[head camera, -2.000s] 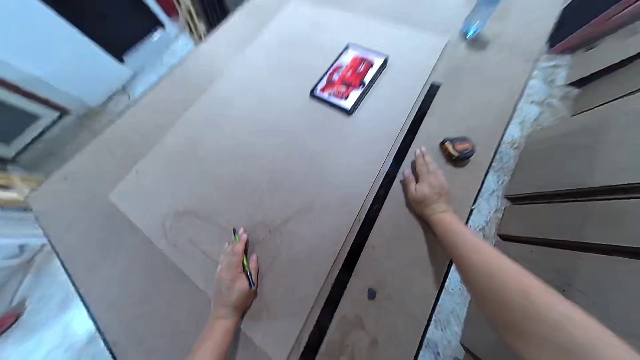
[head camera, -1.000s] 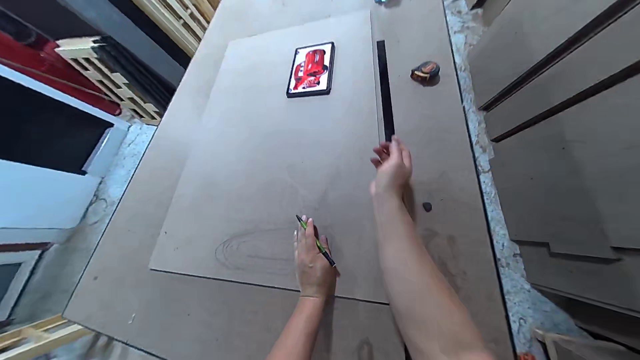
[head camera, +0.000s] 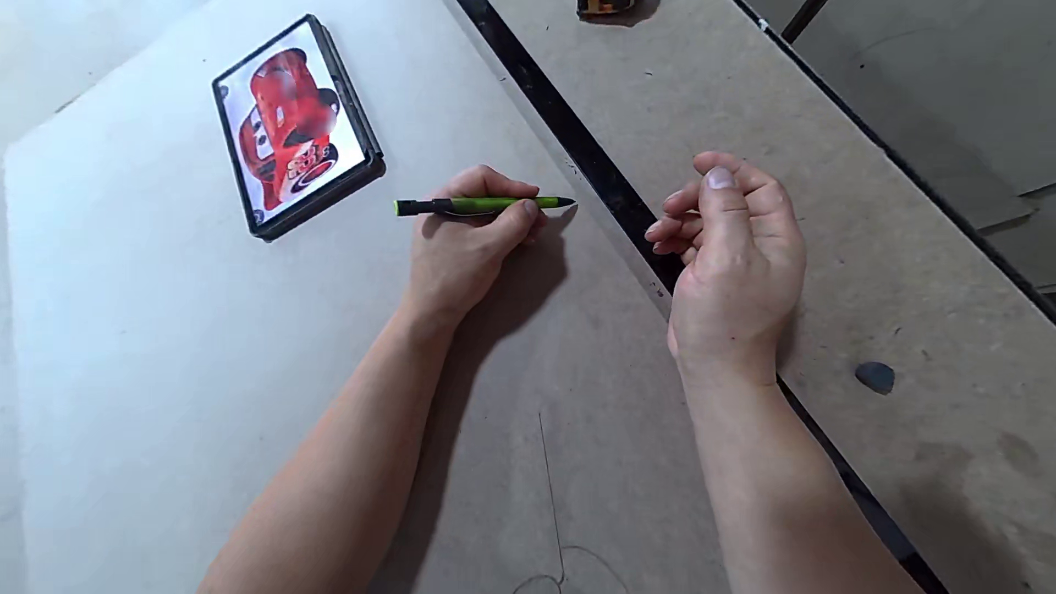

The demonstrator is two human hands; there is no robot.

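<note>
My left hand grips a green and black pencil or pen, its dark tip pointing right over a large pale sheet or board. My right hand is palm up with curled fingers and holds nothing; it is over the long black strip that runs along the board's right side. At the upper left, a black-framed tablet or picture showing a red cartoon car lies on the board. Thin curved and straight drawn lines show near the bottom middle.
A small dark grey piece lies on the tabletop right of my right forearm. The tape measure is cut off at the top edge. Beyond the table's dark right edge more panels show lower down.
My left hand, with the pencil or pen, has moved up the board, nearer the black strip and the car picture. The view has moved closer and turned.
</note>
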